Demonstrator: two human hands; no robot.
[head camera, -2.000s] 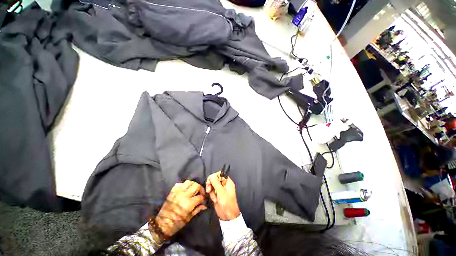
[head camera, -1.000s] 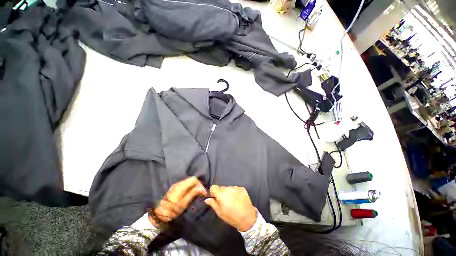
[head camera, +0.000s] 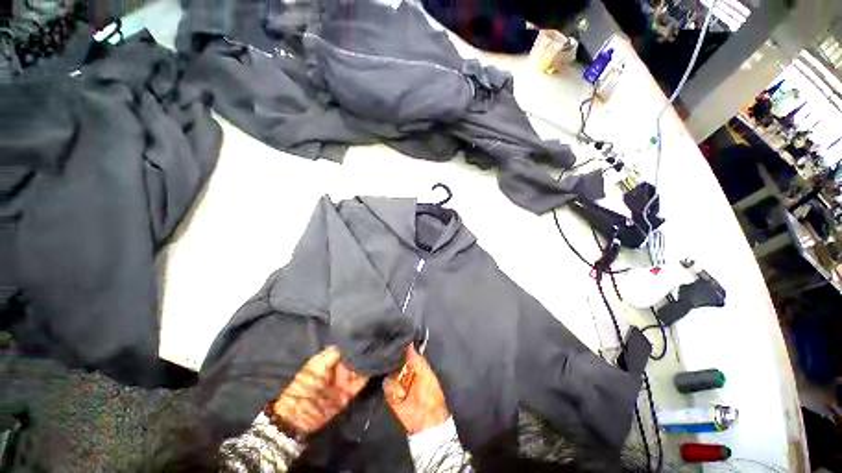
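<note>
A dark grey zip hoodie (head camera: 471, 314) lies spread in front of me, a black hanger (head camera: 441, 196) with its hook showing at the neck. One sleeve is folded across the front, its cuff end (head camera: 374, 340) between my hands. My left hand (head camera: 318, 388) holds the cuff end from the left. My right hand (head camera: 415, 393) is at the cuff's right side, fingers curled, with a small orange-toned thing at the fingers that I cannot make out clearly. The pale zip line shows above and below the hands.
More dark grey garments lie heaped at the left (head camera: 102, 212) and far side (head camera: 388, 83). At the right are black cables, a black tool (head camera: 697, 294), a green spool (head camera: 699, 381), a blue-and-white tube (head camera: 697, 418) and a red spool (head camera: 704, 452). A purple-blue bottle (head camera: 598, 65) stands far right.
The view has shifted, so the table things sit lower and further right. The cuff end is now raised and opened out between my hands. The dark tool seen earlier above my right hand no longer shows clearly.
</note>
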